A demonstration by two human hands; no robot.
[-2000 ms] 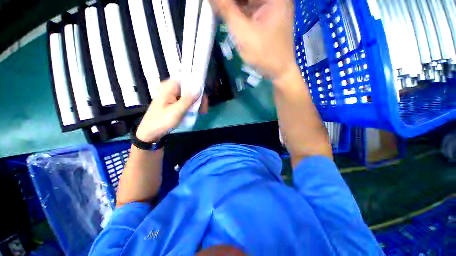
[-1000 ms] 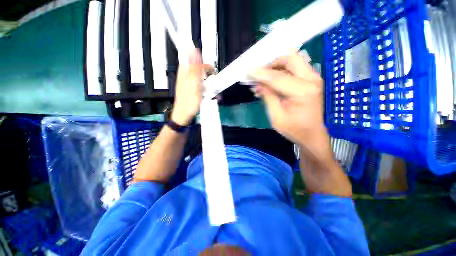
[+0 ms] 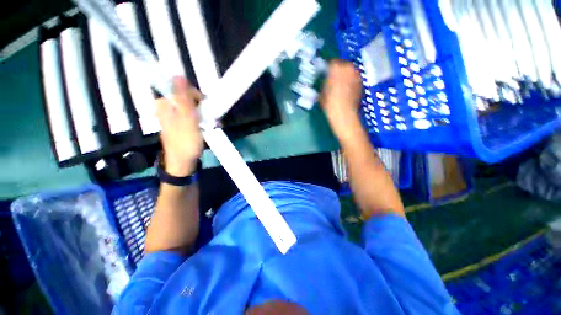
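A white folding tripod stand is spread in a Y over the tray, one leg pointing up-left, one up-right and one down toward my body. My left hand holds it near the hub. My right hand is at the right edge of the loose pile of small translucent clips, beside the crate. It is blurred, its fingers look curled, and I cannot tell whether it holds a clip. The black slotted tray lies under the stand with several white sticks in its slots.
The right blue crate holds upright-looking silvery sticks, close beside my right hand. The left blue crate with a clear liner bag is below the bench edge. More crates stand under the bench at right.
The stand was closed at first, then spread open, and now its lower leg slants to the right. My right hand has left the stand's leg and moved to the clips.
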